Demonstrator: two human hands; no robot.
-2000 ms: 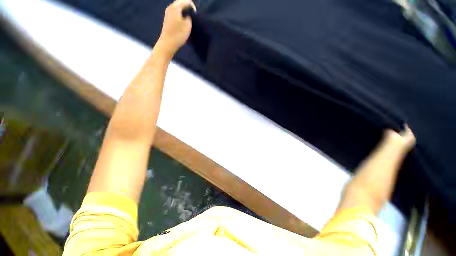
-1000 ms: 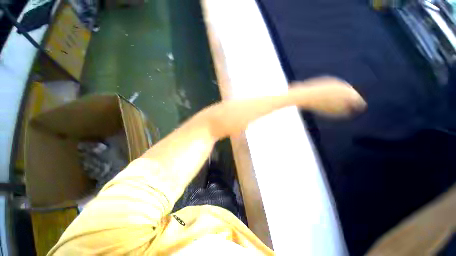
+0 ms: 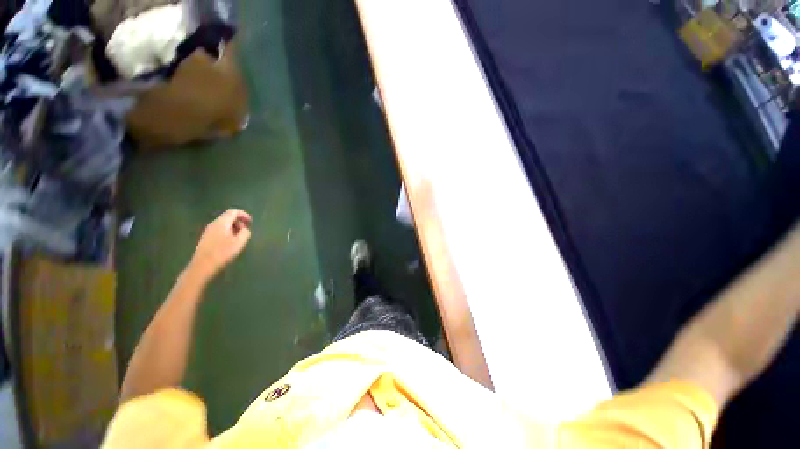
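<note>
The black fabric ply (image 3: 614, 149) lies over the right side of the view, its dark edge running along the white underlay paper (image 3: 491, 184). The fabric is mostly flat, with a darker part at the lower right. My left hand (image 3: 226, 237) is over the floor, away from the fabric, with its fingers curled and nothing seen in it. My right forearm reaches out over the fabric at the right. My right hand is cut off by the right edge of the picture, so its hold cannot be seen.
The brown wooden table edge (image 3: 421, 210) runs beside the green floor (image 3: 219, 316). A carton (image 3: 189, 101) and a heap of grey scraps (image 3: 70, 167) stand at the left. Another carton (image 3: 70, 342) is at the lower left. Blurred rolls (image 3: 774, 35) show at the upper right.
My left hand has let go of the fabric and moved left, over the floor. My right hand has gone out of view. The view has turned along the table, and the open carton has left it.
</note>
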